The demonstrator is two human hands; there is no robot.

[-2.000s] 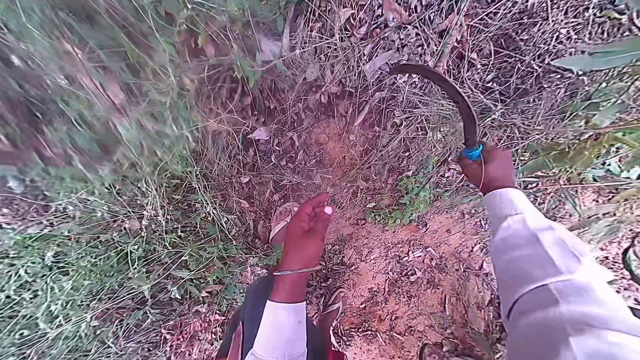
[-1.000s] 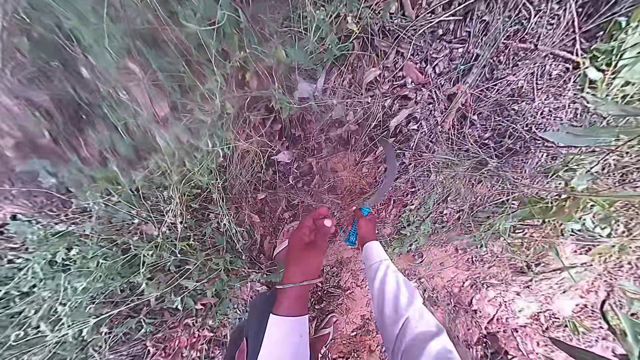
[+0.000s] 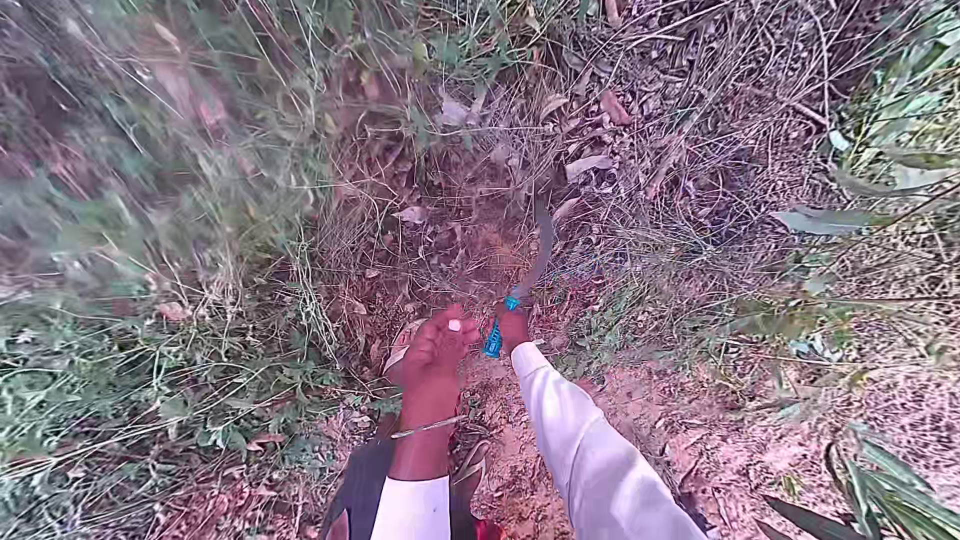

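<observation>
My right hand (image 3: 514, 327) is closed round the handle of a sickle (image 3: 543, 247), at the middle of the head view. Bright blue wrapping shows on the handle above and beside the fist. The curved blade points up over dry litter and bare soil, its tip blurred. Just left of it is my left hand (image 3: 435, 352), with a thin bangle at the wrist and the fingers partly curled. Nothing can be made out in that hand. A gap of soil separates the two hands.
Green grass and weeds (image 3: 247, 367) fill the left side. Dry twigs and leaf litter (image 3: 675, 127) cover the upper right. Long-leaved plants (image 3: 885, 480) stand at the lower right. Reddish soil (image 3: 637, 397) lies below, and a shoe (image 3: 405, 345) shows partly behind my left hand.
My right hand has moved left with the sickle, from far out on the right to close beside my left hand. My left hand has stayed near the same place.
</observation>
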